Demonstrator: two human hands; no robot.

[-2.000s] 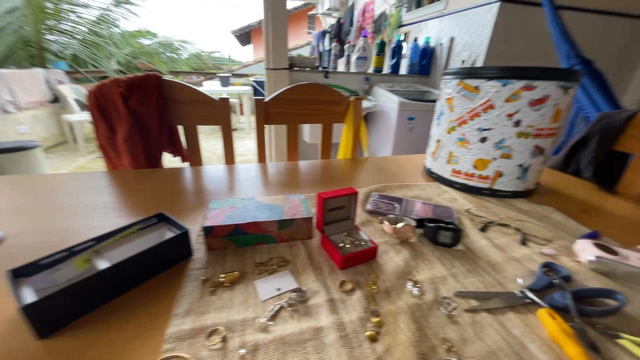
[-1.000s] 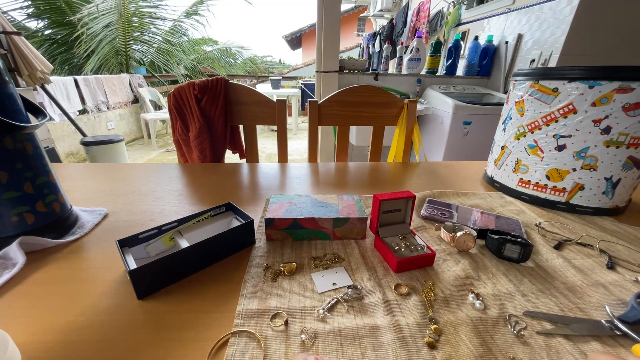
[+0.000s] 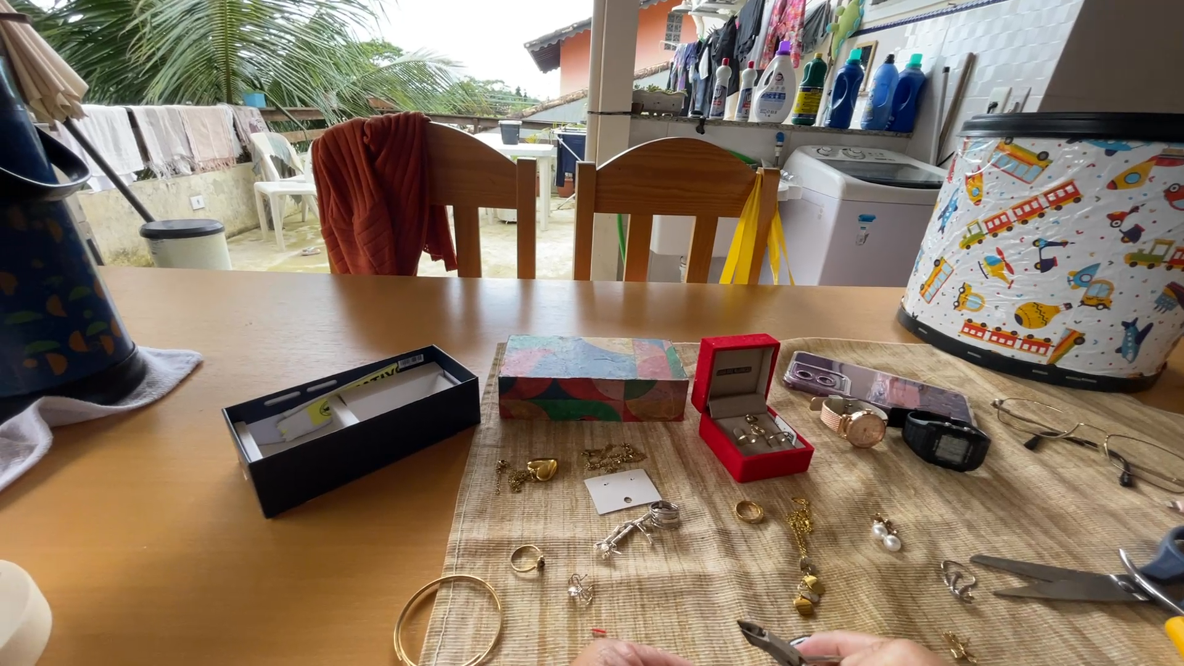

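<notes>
At the bottom edge, my left hand shows only its fingertips on the woven placemat; what it holds is hidden. My right hand is closed around small metal nippers, jaws pointing up and left. Just above lie a gold chain with heart charms, a silver earring, a silver ring and pearl earrings. A white earring card touches silver jewelry. Gold rings, a gold bangle and an open red ring box holding small jewelry surround them.
A dark open box stands left of a patterned box. Right are a phone, two watches, eyeglasses, scissors and a large printed drum-shaped container. A dark blue container stands on a cloth at left.
Fingertips of both hands and the nippers have come into view at the bottom edge. The view has swung left since the earliest frame.
</notes>
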